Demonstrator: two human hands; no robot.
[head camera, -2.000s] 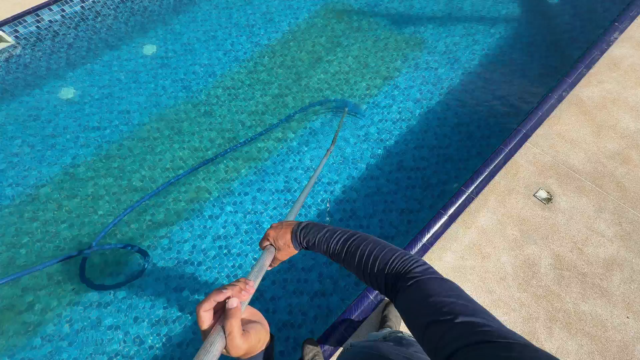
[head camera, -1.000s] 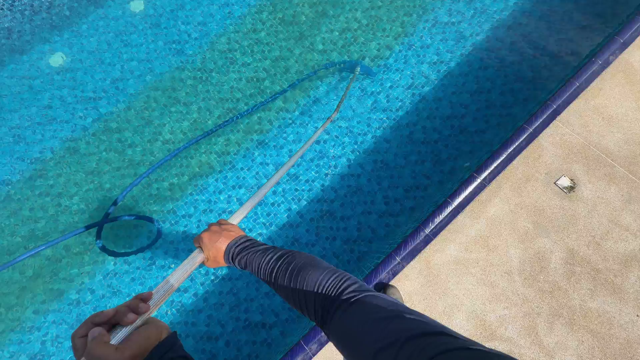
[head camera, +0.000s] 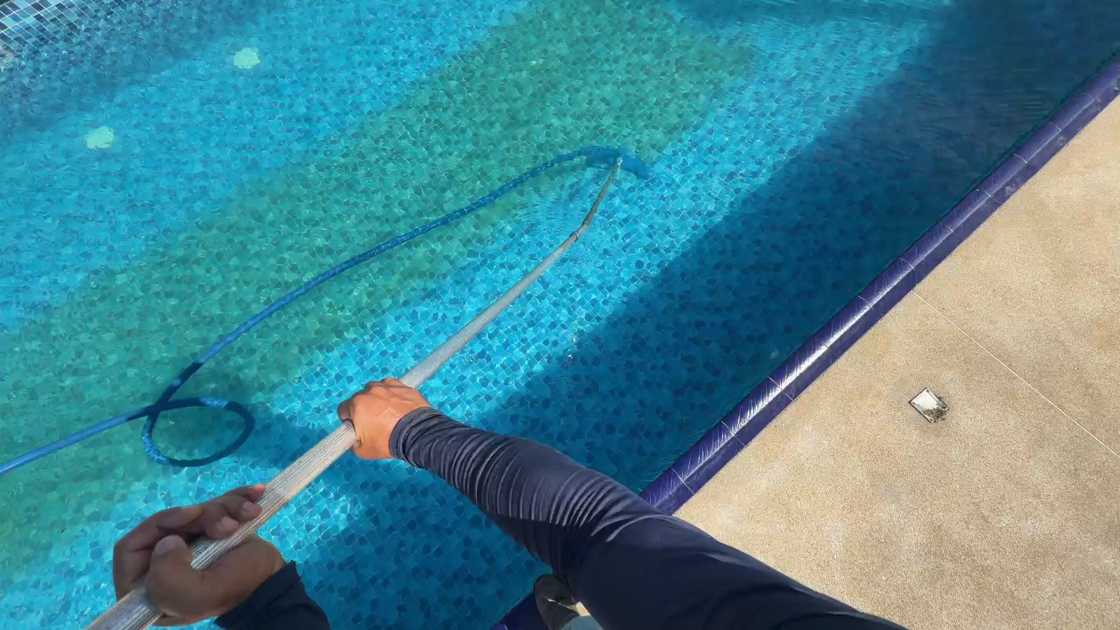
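A long ribbed metal pole (head camera: 490, 313) runs from the lower left out into the pool water. My right hand (head camera: 381, 418), in a dark blue sleeve, is closed around it near the middle of the view. Lower down, at the bottom left, my left hand (head camera: 194, 553) wraps the pole, palm turned up. At the pole's far end a blue pool vacuum head (head camera: 626, 164) lies under water, its details blurred. A blue vacuum hose (head camera: 350, 262) curves from the head down to the left, makes a loop beside my hands and leaves at the left edge.
Dark blue tile coping (head camera: 787, 376) edges the pool diagonally on the right. Beyond it lies a beige deck (head camera: 989, 499) with a small square fixture (head camera: 928, 405). Part of a shoe (head camera: 553, 600) shows at the coping, below my right arm. Two pale round spots lie on the pool floor.
Both hands have stayed on the pole. It slopes lower to the left than two seconds ago, and my hands are farther apart along it. The hose keeps its loop.
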